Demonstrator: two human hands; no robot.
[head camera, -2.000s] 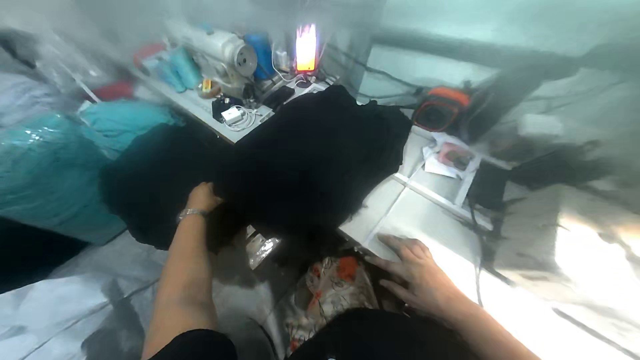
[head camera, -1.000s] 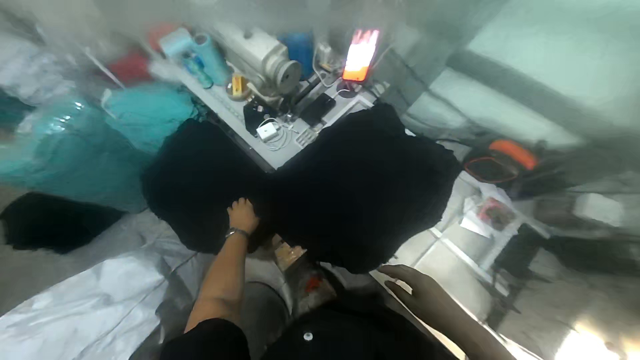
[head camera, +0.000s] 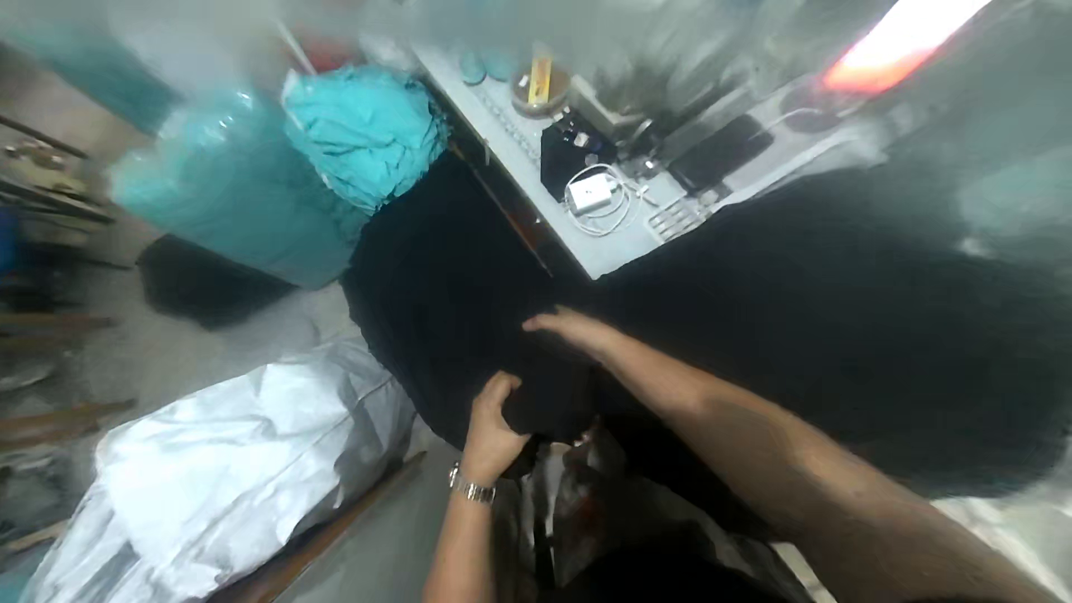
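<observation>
A large pile of black fabric (head camera: 444, 285) lies at the left of the white table's corner, and more black fabric (head camera: 821, 318) covers the table to the right. My left hand (head camera: 496, 427), with a metal watch (head camera: 471, 486) at the wrist, grips an edge of the left pile, thumb and fingers around a fold. Just above and to the right, my right hand (head camera: 571, 328) reaches onto the same fabric. Its fingertips are partly sunk in the dark cloth, so whether it grips cannot be told.
The white table (head camera: 578, 243) holds a white charger with cable (head camera: 591, 193), a dark phone-like object (head camera: 722, 153) and a round container (head camera: 540, 88). Teal fabric (head camera: 368, 134) and a teal-filled plastic bag (head camera: 251, 193) stand at left. A white sack (head camera: 243, 461) lies lower left.
My right hand has moved left from the right side of the table onto the black fabric near my left hand. The view has turned and come closer to the left pile.
</observation>
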